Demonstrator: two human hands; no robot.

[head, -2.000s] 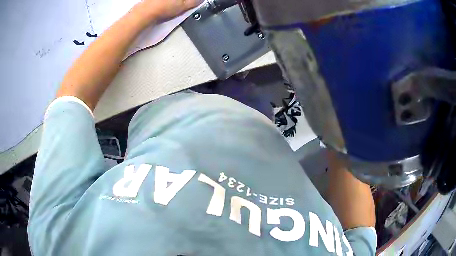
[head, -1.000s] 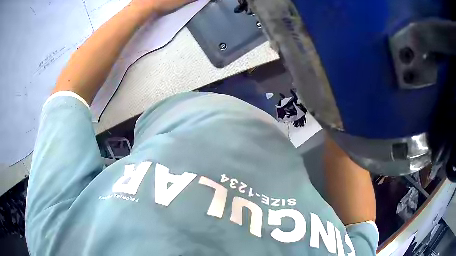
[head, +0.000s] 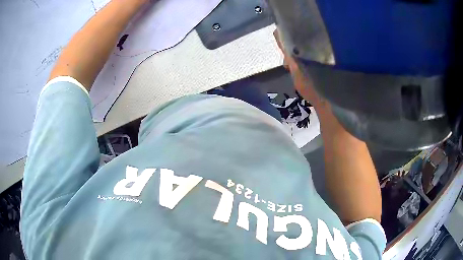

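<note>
The blue and grey motor body of the cutting machine (head: 375, 61) fills the upper right. Its flat metal base plate (head: 233, 25) lies at the table edge at top centre. The white paper marker (head: 30, 61) covers the fabric lay at upper left, its dark-lined edge curving toward the base plate. My left forearm reaches over the paper, and my left hand is cut off by the top edge. My right forearm rises behind the motor body; only a small part of my right hand (head: 282, 50) shows beside it, and its hold is hidden.
The pale table edge (head: 172, 76) runs just in front of my body. Dark and white scraps (head: 299, 112) lie below it at centre right. A metal frame (head: 118, 144) stands under the table at left. More scraps and a curved edge show at lower right.
The base plate and motor body have shifted upward in view. More of my right forearm and part of my right hand now show. My left hand has moved out past the top edge.
</note>
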